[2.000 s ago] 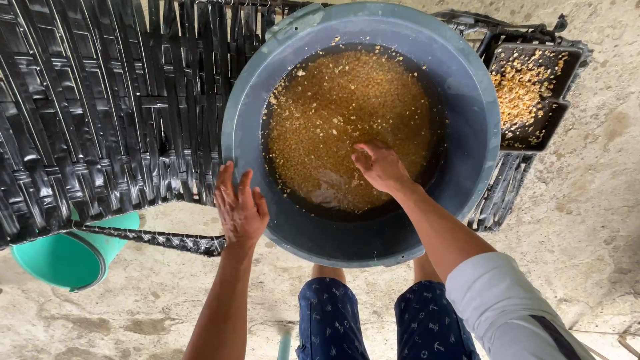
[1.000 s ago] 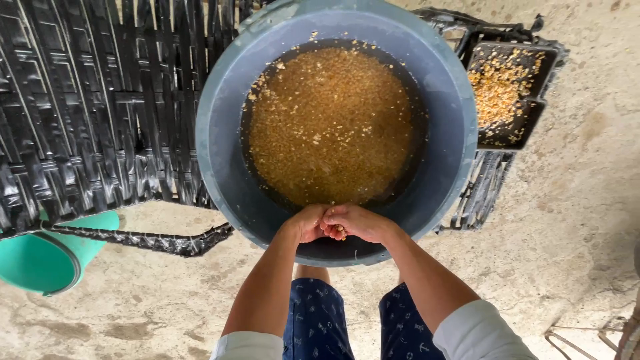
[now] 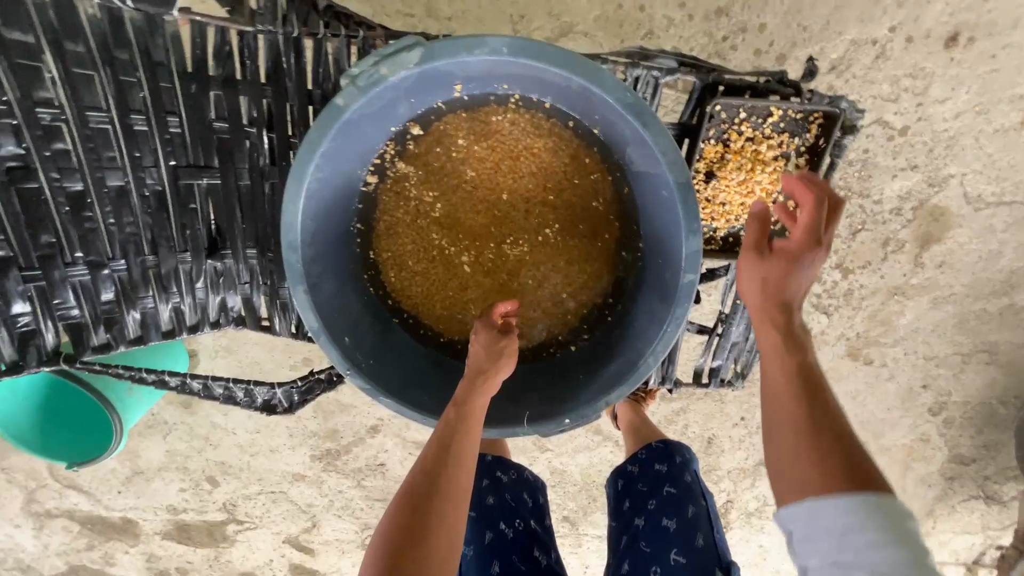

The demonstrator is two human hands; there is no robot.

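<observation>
A large grey-blue plastic tub [image 3: 320, 320] holds water over a bed of yellow-brown corn kernels [image 3: 496, 216], with pale bits floating on top. Low over the tub, at the near edge of the kernels, is my left hand [image 3: 492, 344]; its fingers are curled, and whether anything is inside them cannot be told. My right hand [image 3: 792, 240] is above the near right part of a black tray [image 3: 832, 136], fingers bent and apart, nothing visible between them. Wet-looking loose kernels [image 3: 740, 172] lie in that tray, just right of the tub.
A black woven-strip piece of furniture [image 3: 144, 176] extends left of the tub, with more strips under the tray. Its curved arm [image 3: 232, 392] reaches towards the tub. A green plastic bucket [image 3: 64, 416] lies tipped at the lower left on the concrete floor [image 3: 264, 496].
One second ago both hands were together at the tub's near side around something reddish. They have separated: my right hand has moved right to the tray, my left remains over the tub.
</observation>
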